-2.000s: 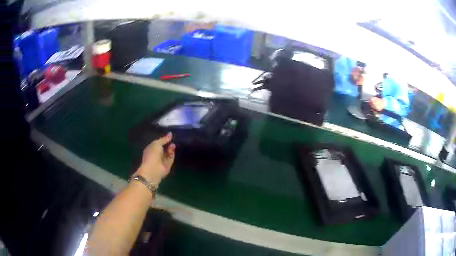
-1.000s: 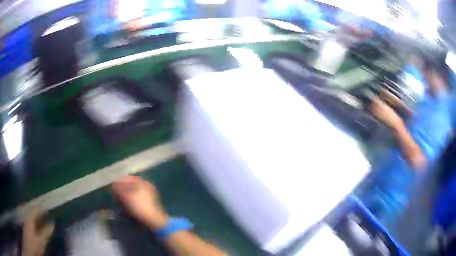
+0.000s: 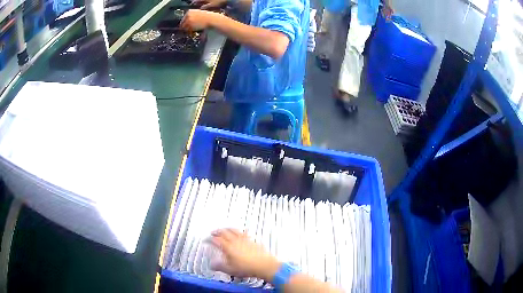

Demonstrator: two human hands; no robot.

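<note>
A large open blue bin (image 3: 379, 214) stands beside the bench edge. Rows of white-wrapped flat parts (image 3: 287, 220) stand upright in it, with dark flat panels (image 3: 295, 171) behind them. My right hand (image 3: 238, 252), with a blue wristband, reaches in from the bottom and rests over the white-wrapped parts on the left side of the bin. Its fingers are blurred, and I cannot tell whether they grip a part. My left hand is not in view.
A tall white tray stack (image 3: 86, 149) stands on the green bench (image 3: 172, 109) to the left. A worker in a blue smock (image 3: 275, 51) sits beyond the bin at a black parts tray (image 3: 166, 48). Another person (image 3: 352, 51) stands in the aisle. A blue rack (image 3: 441, 131) is at the right.
The view has swung right, from the bench with black trays to the blue bin. My right hand has moved from near the bench edge into the bin. My left hand has left the picture.
</note>
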